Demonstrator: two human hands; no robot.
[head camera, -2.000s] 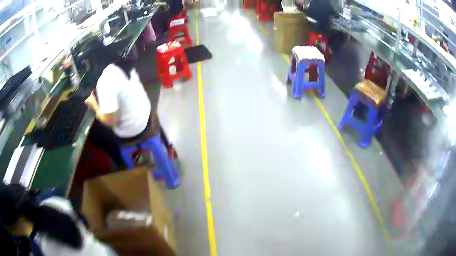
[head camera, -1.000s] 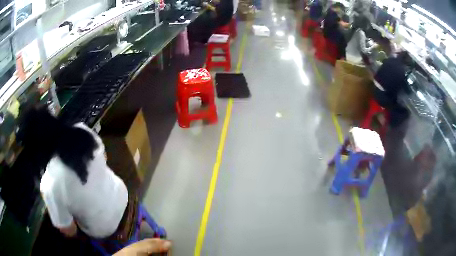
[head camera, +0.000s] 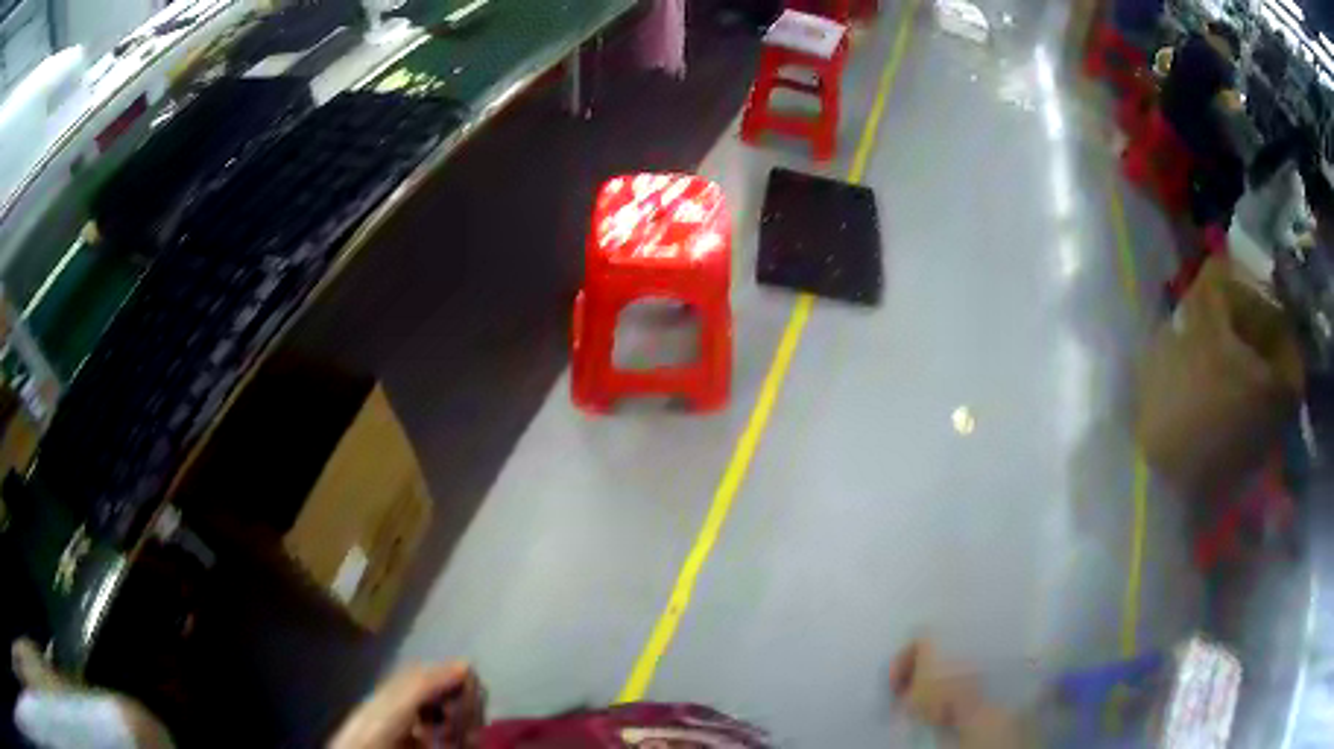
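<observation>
My left hand (head camera: 417, 705) is at the bottom edge, left of centre, partly cut off, with its fingers curled. Whether it holds anything is unclear. My right hand (head camera: 939, 688) is at the bottom right of centre, blurred, and what its fingers do cannot be told. No workpiece shows. A red plastic stool (head camera: 654, 278) with a white-marked seat stands on the floor in front, away from both hands. A black mat (head camera: 821, 237) lies behind it across the yellow floor line.
A bench edge (head camera: 383, 206) curves along the left, with black trays (head camera: 220, 285) on it. An open cardboard box (head camera: 362, 505) is under it. Another red stool (head camera: 797, 81) stands farther back. At the right are people, a brown box (head camera: 1222, 373) and a blue stool (head camera: 1112, 688).
The red stool, mat and left cardboard box are nearer and larger. The person in white at the left has mostly left the view. My right hand now shows.
</observation>
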